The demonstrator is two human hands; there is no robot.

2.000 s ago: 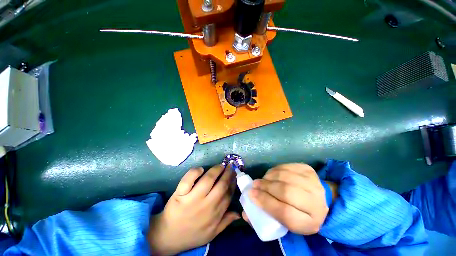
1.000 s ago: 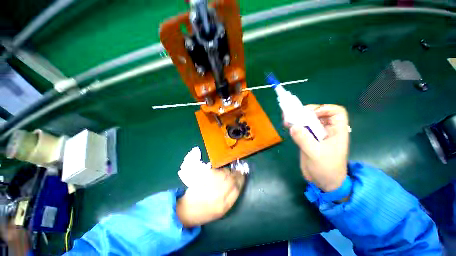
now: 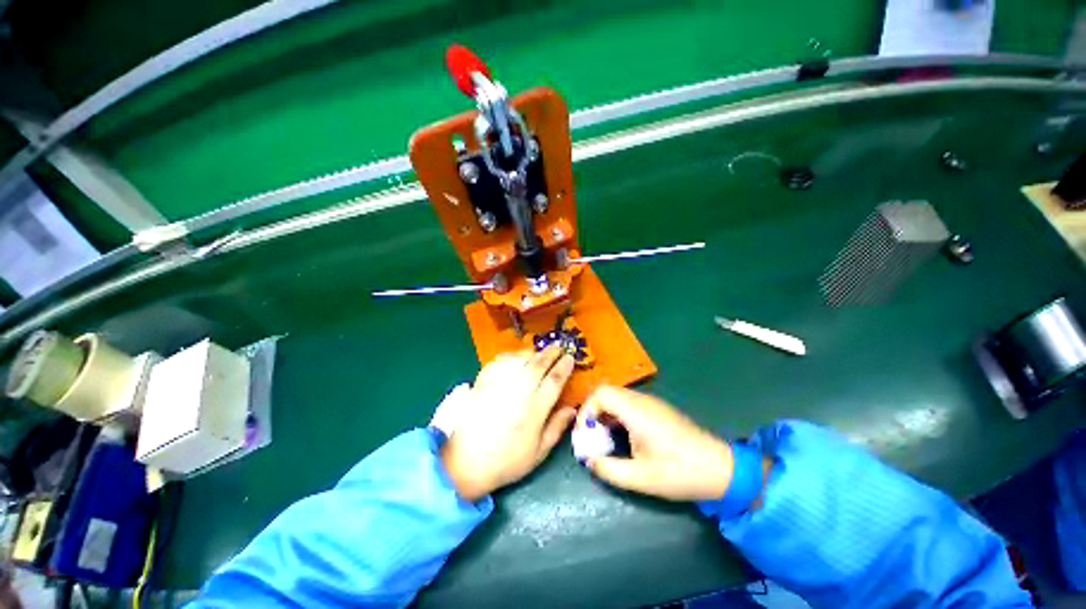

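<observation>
The orange press fixture (image 3: 494, 131) stands upright on its orange base (image 3: 625, 345), with its red handle (image 3: 466, 69) raised at the top. My left hand (image 3: 506, 419) reaches over the base's front, its fingertips on a small dark and silvery round workpiece (image 3: 572, 344) at the nest. The fingers hide part of the workpiece and nest. My right hand (image 3: 661, 450) holds the white glue bottle (image 3: 591, 440) just in front of the base; a small blue-purple spot shows on it, and the fingers hide much of it. The white tissue (image 3: 451, 408) lies partly behind my left hand.
Two thin pale rods (image 3: 643, 252) stick out from the fixture's sides. A white craft knife (image 3: 762, 336) lies right of the base. A grey mesh block (image 3: 884, 252) and a dark metal part (image 3: 1048, 347) are farther right. A white box (image 3: 193, 405) and cream rolls (image 3: 101, 378) are at left.
The view has shifted, showing the red handle. My left hand has moved from the base's front edge to the nest. My right hand has brought the bottle down and left, beside my left hand.
</observation>
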